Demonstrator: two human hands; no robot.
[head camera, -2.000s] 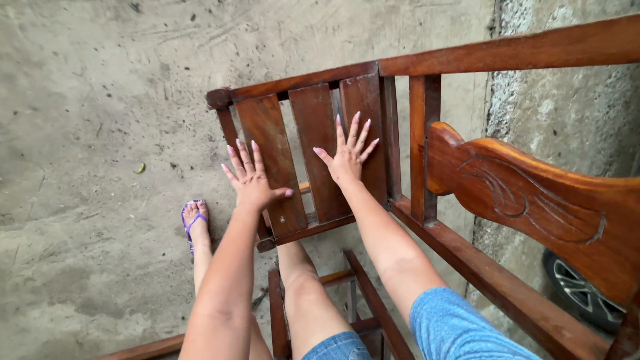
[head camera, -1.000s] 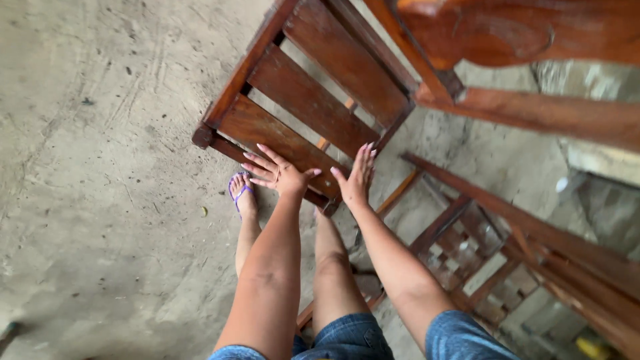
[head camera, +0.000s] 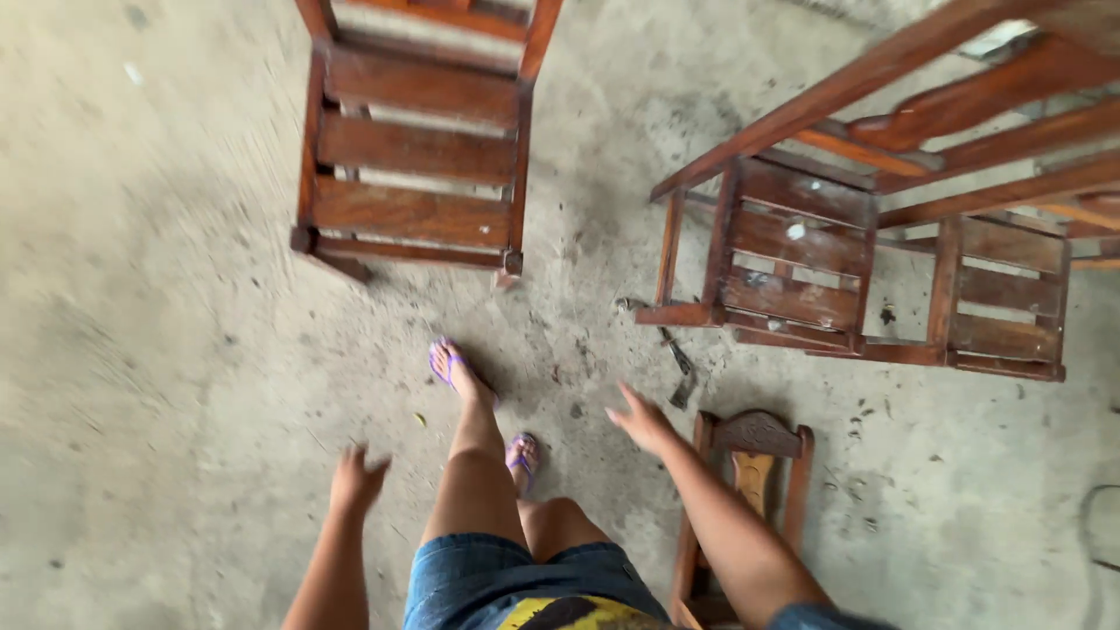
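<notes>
My left hand (head camera: 359, 479) hangs over the concrete floor at the lower left, empty, its fingers partly spread and blurred. Out over the floor to the right of my legs is my right hand (head camera: 643, 420), holding nothing, with finger and thumb apart. A brown wooden chair with a slatted seat (head camera: 411, 210) stands upright ahead of me, touched by neither hand. Nearest to my right hand are a dark tool (head camera: 679, 360), whose kind I cannot tell, and a wooden chair with a carved top rail (head camera: 757, 429), partly hidden by my right forearm.
Two more slatted wooden chairs stand at the right, the nearer seat (head camera: 792, 232) marked with white spots, the farther seat (head camera: 1006, 289) beside it. Part of a long wooden frame (head camera: 814, 96) crosses above them. A dark cable (head camera: 1088, 525) lies on the floor at the right edge.
Both hands have left the slatted seat they were resting on and moved apart. The view has shifted widely, showing more of the floor and other chairs.
</notes>
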